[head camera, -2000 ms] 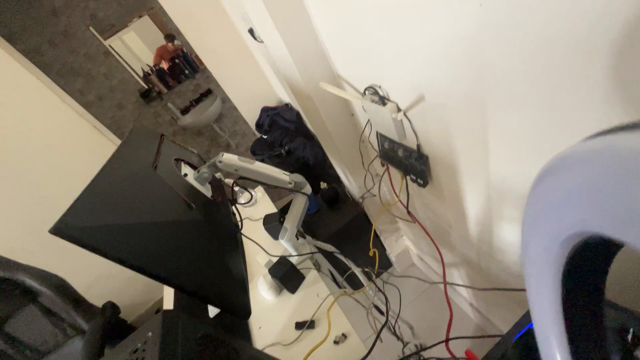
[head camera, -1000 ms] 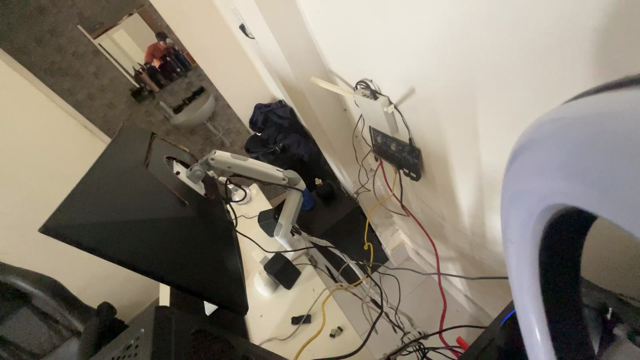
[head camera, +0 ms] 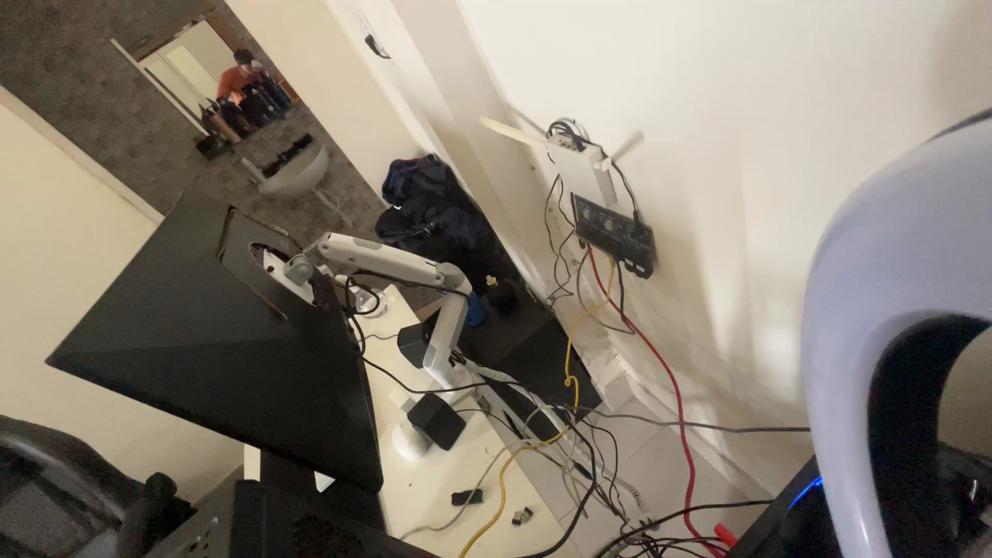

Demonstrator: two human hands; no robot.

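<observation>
Neither of my hands shows in the head view. The back of a black monitor (head camera: 256,341) fills the left middle, held by a white monitor arm (head camera: 384,260) that is fixed at a white desk (head camera: 442,496). On the desk stand a black cube-shaped speaker (head camera: 436,421) and a second dark speaker (head camera: 415,345). Small black adapters (head camera: 466,497) lie near the desk's edge. A white router (head camera: 581,167) with antennas is on the wall, above a black network device (head camera: 612,235) with red and yellow cables. A large white curved object (head camera: 860,256) stands close at the right.
Tangled cables (head camera: 620,496) hang and lie behind the desk. A black computer case (head camera: 240,519) and a black chair (head camera: 54,473) are at lower left. Dark clothing (head camera: 434,201) is piled beyond the desk. A washbasin (head camera: 298,170) and a mirror (head camera: 225,77) reflecting a person stand farther back.
</observation>
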